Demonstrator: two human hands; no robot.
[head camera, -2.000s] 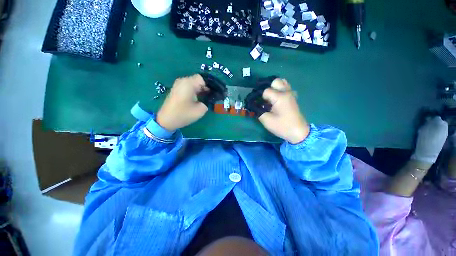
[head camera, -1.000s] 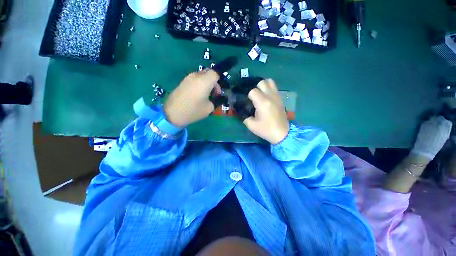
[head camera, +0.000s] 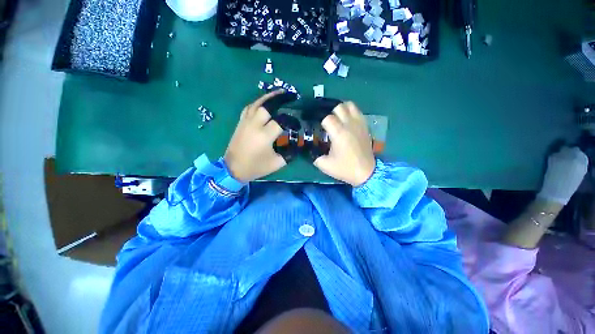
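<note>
The assembly jig [head camera: 380,127], a silver-grey bar with an orange lower strip, lies on the green mat. My left hand [head camera: 253,145] and my right hand [head camera: 349,143], with black finger cots, are close together over its left and middle parts. Their thumbs are at the near edge and their other fingers at the far side, gripping the jig. Small silver-and-dark parts [head camera: 308,136] show in the gap between the hands. My fingers hide much of the jig, and whether they also pinch a small part cannot be told.
Small dark-silver parts [head camera: 269,66] and silver plates [head camera: 318,91] lie beyond the hands. Loose screws [head camera: 205,115] are at left. The screw bin [head camera: 141,45], white dish [head camera: 193,8], two parts bins [head camera: 331,43] and a screwdriver [head camera: 468,29] line the back. A neighbour's gloved hand [head camera: 564,175] is at right.
My right hand has moved left along the jig, uncovering its right end. My left hand first moved in, then settled lower, with its index finger stretched along the far side.
</note>
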